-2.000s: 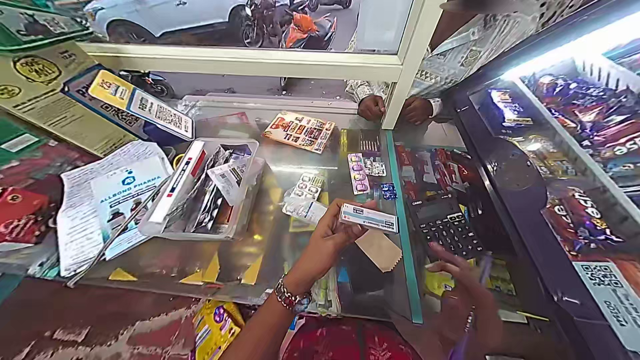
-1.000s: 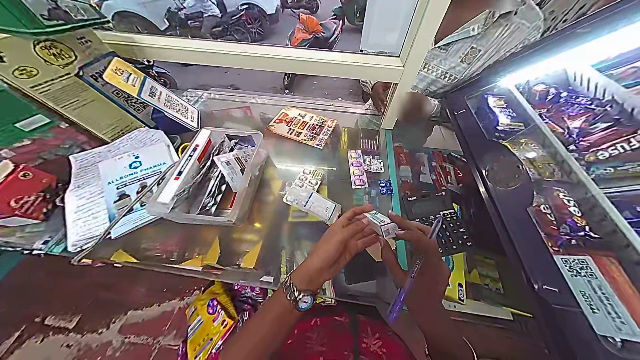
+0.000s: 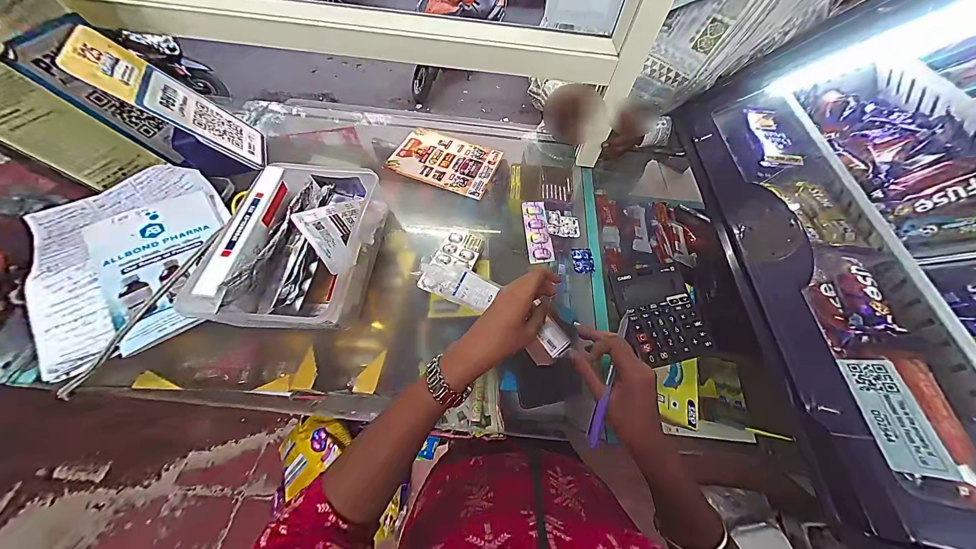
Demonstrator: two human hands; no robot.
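Observation:
My left hand (image 3: 512, 316), with a metal wristwatch (image 3: 445, 383) on its wrist, is over the glass counter at the upper end of a small white box (image 3: 550, 340). Its fingers are bent and partly hide what they touch. Close to the box's right side is my right hand (image 3: 621, 366), which holds a purple pen (image 3: 602, 408) between its fingers. Beyond my hands lie a pink blister strip (image 3: 537, 232), a small silver blister pack (image 3: 563, 224) and a blue strip (image 3: 582, 261). Another blister pack (image 3: 456, 252) and a clear packet (image 3: 465, 287) lie left of them.
A plastic tub (image 3: 358, 259) of packets stands at left, beside papers (image 3: 152, 252) and a large box (image 3: 152, 122). A black calculator (image 3: 663, 320) lies right of the counter's glass edge. A snack display (image 3: 793, 305) fills the right side. Another person's hands (image 3: 627, 133) rest beyond the window post.
Two seconds ago my left hand held the small box up, with my right hand apart from it. Now both hands are around it, lower over the counter.

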